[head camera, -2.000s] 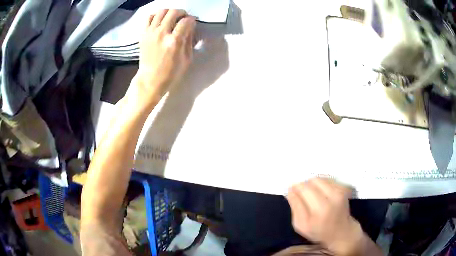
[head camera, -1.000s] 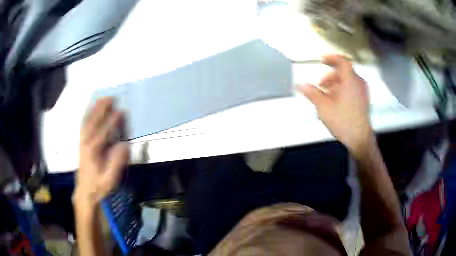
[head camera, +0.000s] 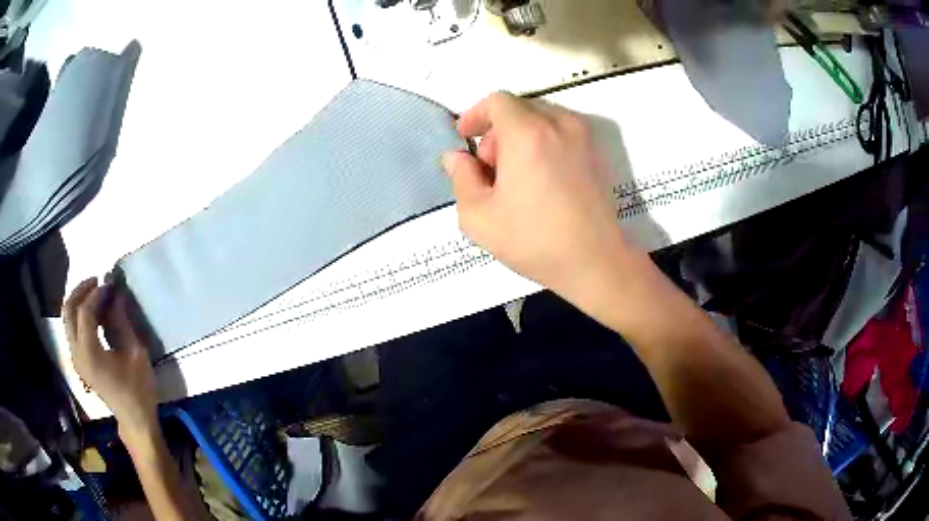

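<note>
A cut panel, grey side up (head camera: 295, 204), lies on the white table, its narrow end at the left and its wider angled end at the right, near the machine bed. My left hand (head camera: 110, 341) is at the narrow end, fingers curled over its edge. My right hand (head camera: 540, 178) pinches the panel's right edge between thumb and forefinger. The fingertips of my left hand are partly hidden, but it holds the panel's end.
The machine bed (head camera: 601, 46) is at the top right. A waiting grey panel (head camera: 728, 71) hangs beside it. Green snips (head camera: 830, 66) and black scissors (head camera: 873, 117) lie far right. A stack of cut panels (head camera: 66, 153) is at left. Blue baskets (head camera: 239, 448) stand below the table.
My left hand has gone from the stack to the panel's left end. My right hand has risen from the table's front edge to the panel's right edge. The panel now lies in front; the view has shifted.
</note>
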